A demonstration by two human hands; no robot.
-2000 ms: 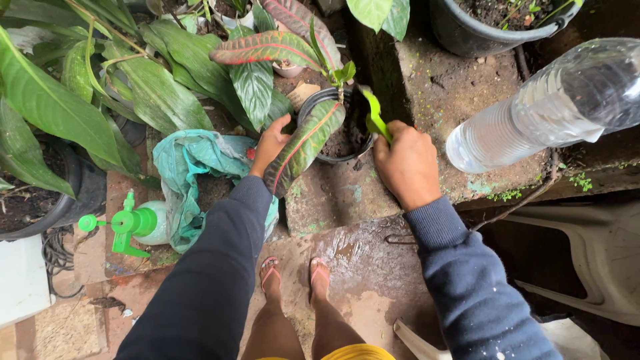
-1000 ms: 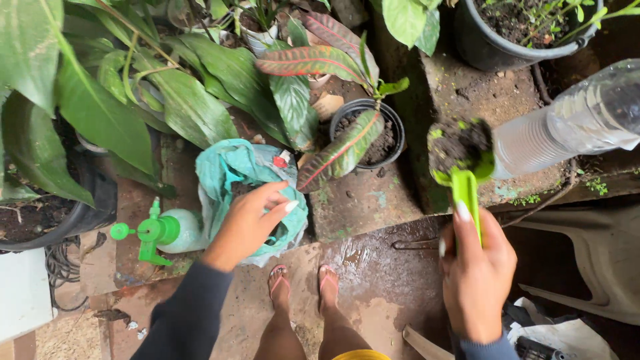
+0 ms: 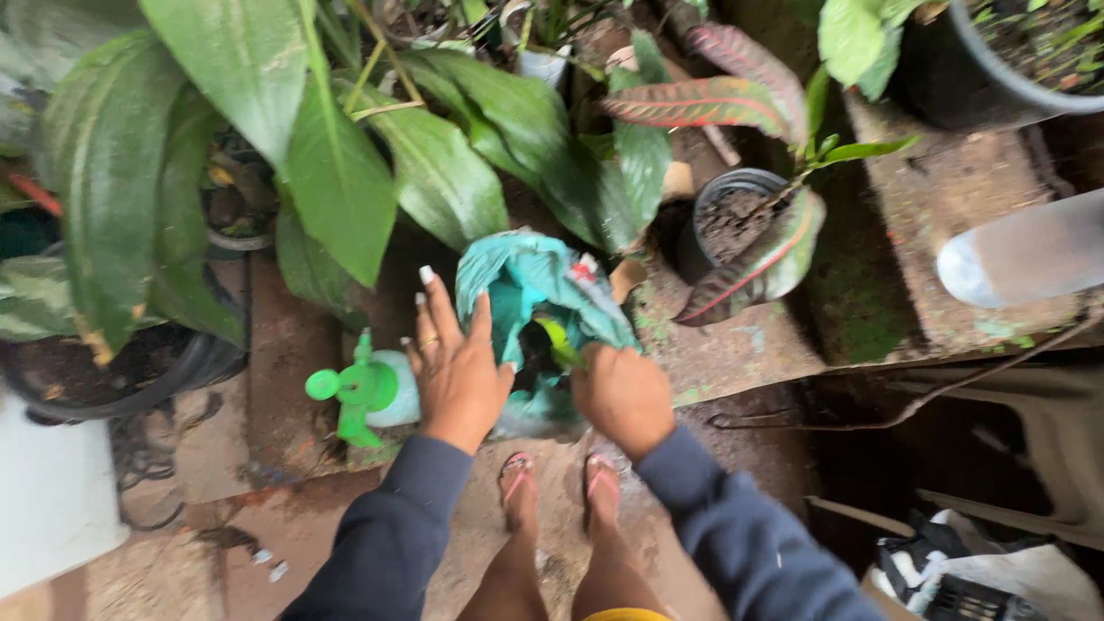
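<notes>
My right hand is closed around a green plastic trowel, whose blade is down inside the mouth of a teal plastic bag with dark soil in it. Spread flat with fingers apart, my left hand lies against the bag's left side and holds nothing. Just left of that hand is a spray bottle with a green pump head. To the bag's right, a small black pot holds soil and a croton plant with red-veined leaves.
A large clear plastic bottle lies at the right, below a big dark pot. Broad-leaved plants fill the upper left, over a black pot. A bent metal rod crosses the right side. A plastic chair stands lower right.
The trowel, raised with soil on it at the right one second ago, has moved left into the teal bag with my right hand. My left hand has shifted to the bag's left side.
</notes>
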